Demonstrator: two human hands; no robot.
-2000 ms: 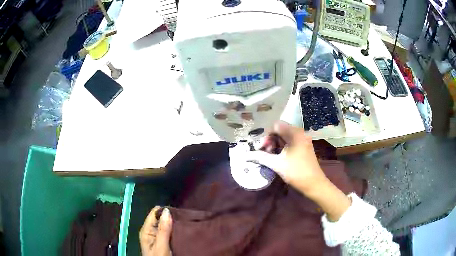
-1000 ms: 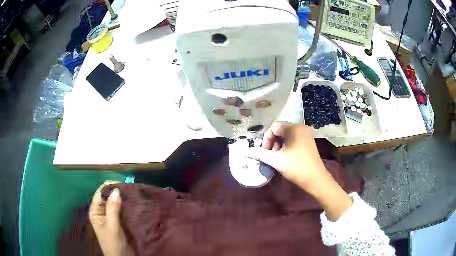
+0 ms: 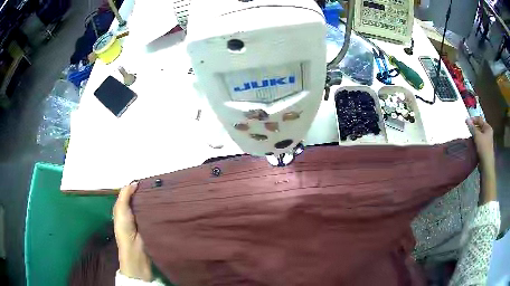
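The maroon-brown garment point(image 3: 268, 218) is spread wide below the white sewing machine head point(image 3: 260, 72), its long folded edge running left to right under the clamp point(image 3: 281, 159). Two dark buttons show on the edge, one point(image 3: 216, 171) left of the clamp and one point(image 3: 158, 182) near the left end. My left hand point(image 3: 127, 229) grips the garment's left end. My right hand point(image 3: 482, 137) grips its far right end, beside a small dark label point(image 3: 457, 148). The cloth covers the machine bed.
A tray of dark buttons point(image 3: 358, 115) and one of pale buttons point(image 3: 398, 109) stand right of the head. Behind them are a control panel point(image 3: 383, 19), a green-handled tool point(image 3: 407, 72) and a calculator-like device point(image 3: 439, 79). A phone point(image 3: 115, 95) lies left; a green bin point(image 3: 42, 223) stands lower left.
My right hand has left the clamp and moved far right, now holding the garment's end. The garment edge is stretched out across the machine, covering the white bed. My left hand has moved slightly up.
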